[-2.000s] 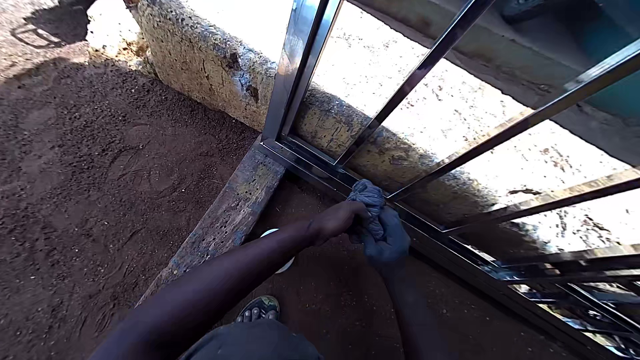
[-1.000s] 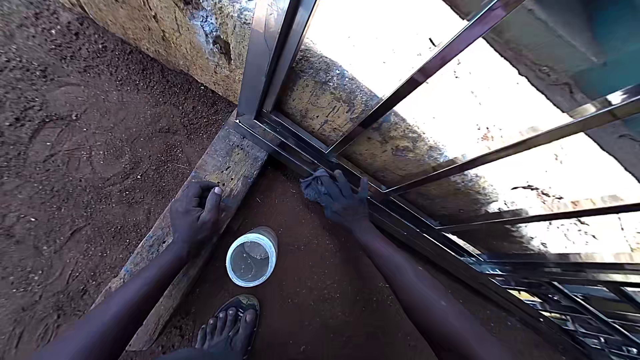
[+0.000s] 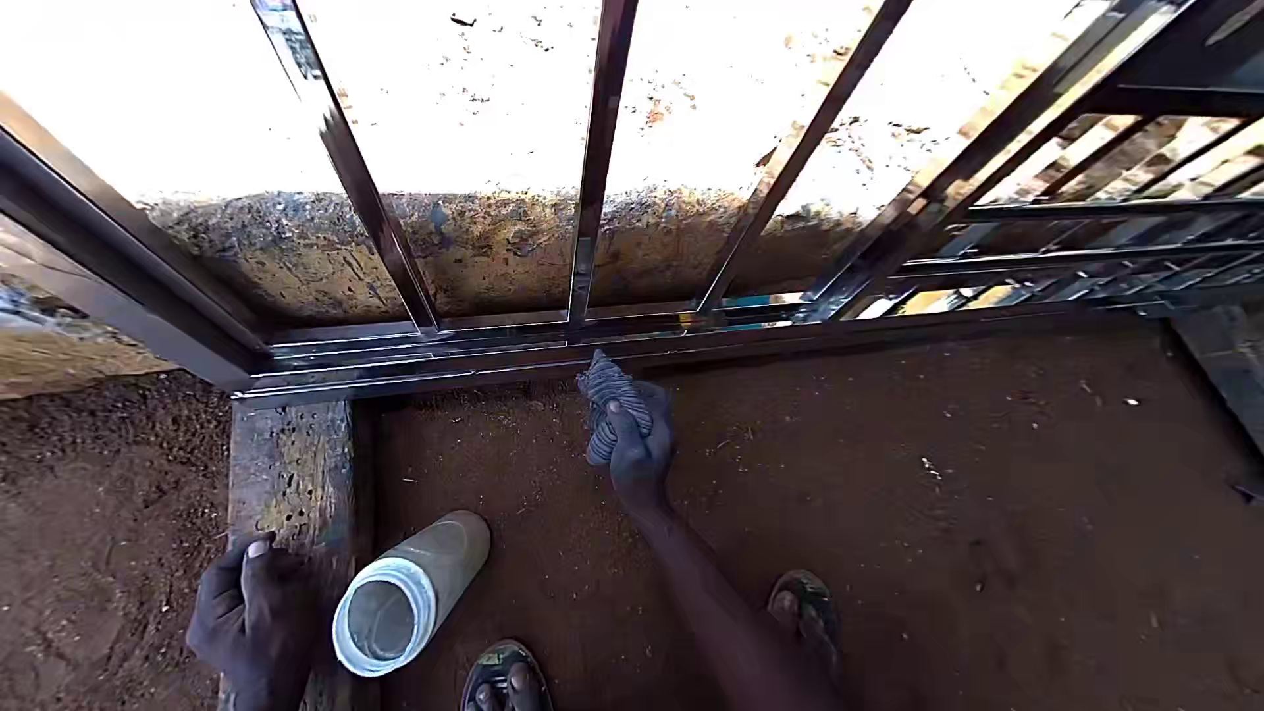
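My right hand grips a bunched grey ribbed cloth, its tip close to the bottom rail of a dark, shiny metal gate frame. My left hand is curled over the weathered wooden beam at lower left; nothing shows in its fingers. Between the hands stands an open-topped plastic container with a whitish rim, on the reddish soil. Upright metal bars rise from the rail.
Behind the bars lies a rough, yellowish masonry ledge with a sunlit top. One end of the gate's bottom rail rests on the wooden beam. My sandalled feet are on the soil. Another beam lies at far right.
Two seconds ago both hands were together at the cloth; my left hand has since moved away to the beam. My right hand now holds the cloth slightly off the rail. The view has turned considerably.
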